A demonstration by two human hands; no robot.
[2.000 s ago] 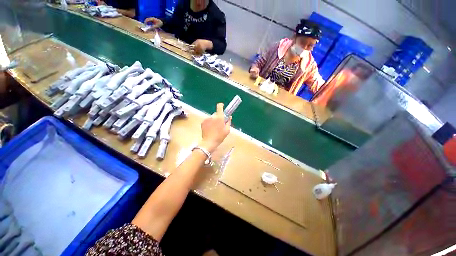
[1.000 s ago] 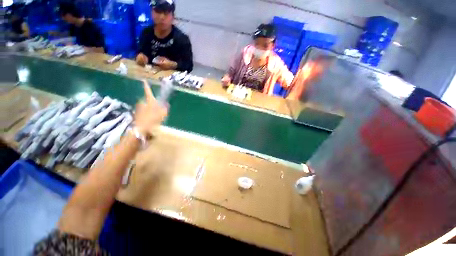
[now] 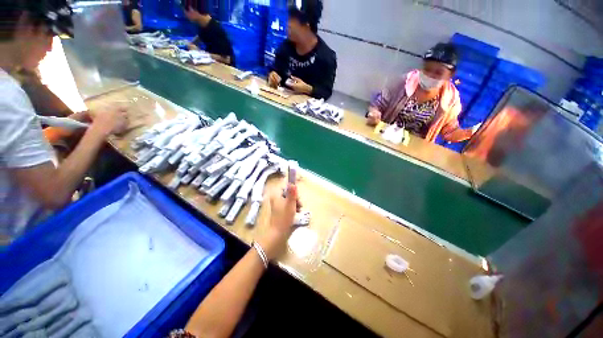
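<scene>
My left hand (image 3: pixel 284 210), with a bracelet at the wrist, is closed around a pale grey limb part (image 3: pixel 291 173). One end sticks up above the fingers; the hand hides much of the rest. A small pale piece (image 3: pixel 302 218) shows right beside the hand; I cannot tell if it belongs to the held part. The hand is at the right end of a pile of grey limbs (image 3: pixel 218 155) on the bench. The white glue dish (image 3: pixel 397 263) and pale slivers (image 3: pixel 411 274) are on the cardboard mat (image 3: pixel 357 267). My right hand is not in view.
A blue crate (image 3: pixel 198 241) with white lining holds grey limbs at lower left. A white glue bottle (image 3: pixel 484 285) stands by the scuffed metal panel (image 3: pixel 549 264). The green belt (image 3: pixel 370 171) runs behind the bench. A person in white works at left; several people sit across the belt.
The view swung right, then back left, showing more of the crate and the neighbour at left. My left hand, still holding a limb part, is now lower and nearer the pile's right end.
</scene>
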